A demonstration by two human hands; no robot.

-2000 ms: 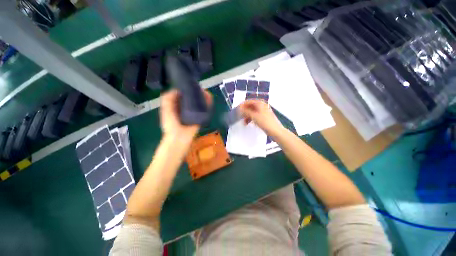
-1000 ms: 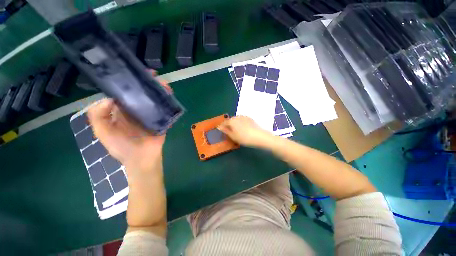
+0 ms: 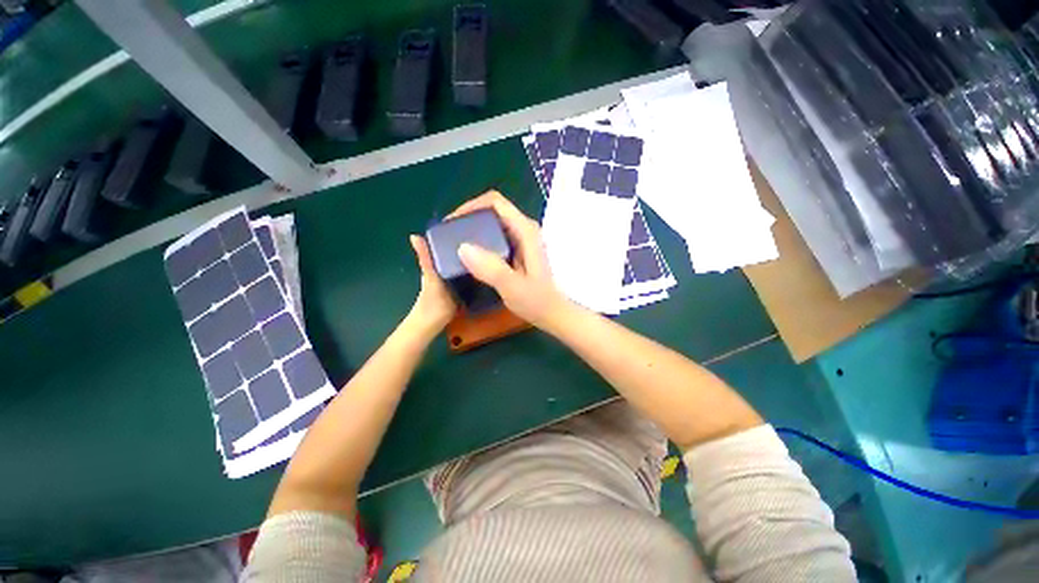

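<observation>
A black plastic housing stands on end over the orange fixture, its closed end facing up at me. My left hand holds its left side. My right hand wraps its right and far side, with the thumb on top. The housing and hands hide most of the fixture; only its near edge shows. Whether the housing touches the fixture, and the pad under it, cannot be seen. A pad sheet with dark squares lies right of my hands. Another pad sheet lies at the left.
Several black housings stand in a row on the green conveyor beyond a pale rail. A grey post rises at the upper left. White backing paper, brown cardboard and a clear blister tray with dark housings lie at right.
My left hand has brought the housing down from the upper left and upended it over the fixture. My right hand has left the pad on the fixture and now grips the housing too.
</observation>
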